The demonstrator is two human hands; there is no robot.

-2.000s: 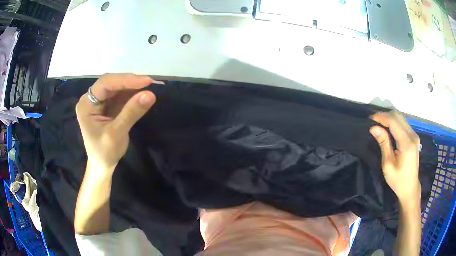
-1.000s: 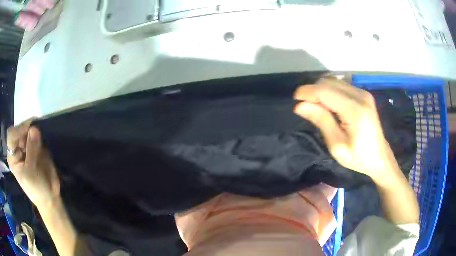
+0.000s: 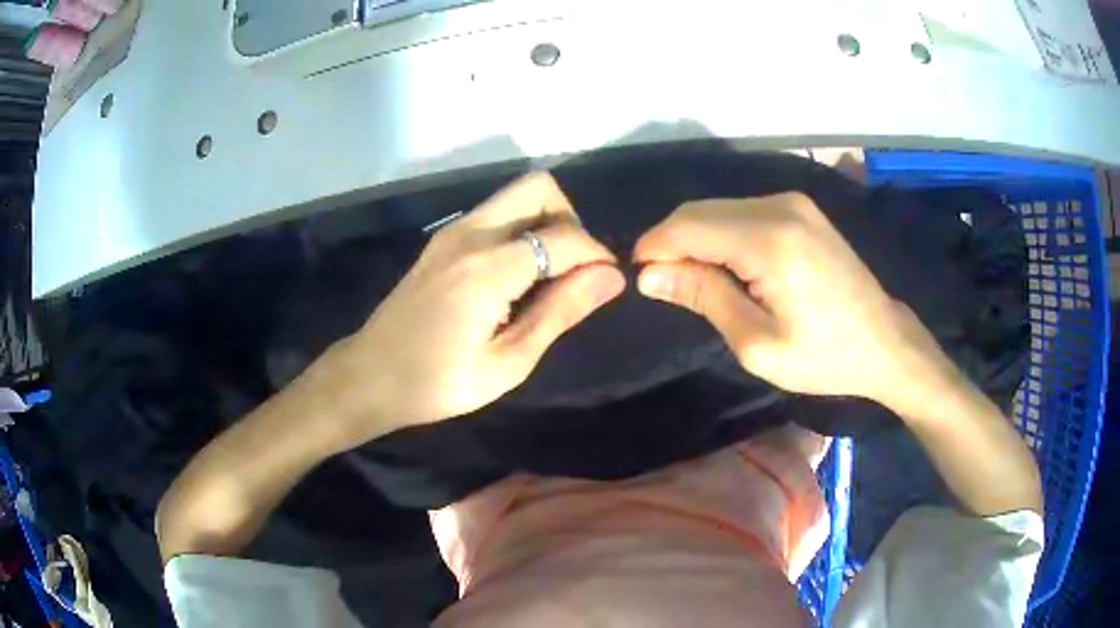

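A black garment piece (image 3: 590, 393) lies over my lap and up to the front edge of the white table. My left hand (image 3: 491, 294), with a ring, pinches the black cloth between thumb and forefinger near the middle. My right hand (image 3: 774, 288) pinches the cloth just to the right of it, the fingertips of both hands almost touching. A small pale mark or strip (image 3: 442, 222) shows on the cloth left of my left hand. The cloth between the fingertips is dark, so its fold cannot be made out.
The white machine table (image 3: 393, 111) spans the top, with round screws and a grey metal cover (image 3: 289, 25). Pink thread cones (image 3: 59, 43) stand upper left and a paper sheet (image 3: 1066, 43) lies upper right. A blue basket (image 3: 1062, 319) with black cloth is at right; another blue edge shows lower left.
My left hand has moved from the far left edge of the cloth to the middle. My right hand has shifted left, close to it. The cloth between them has been gathered in from its stretched-out position.
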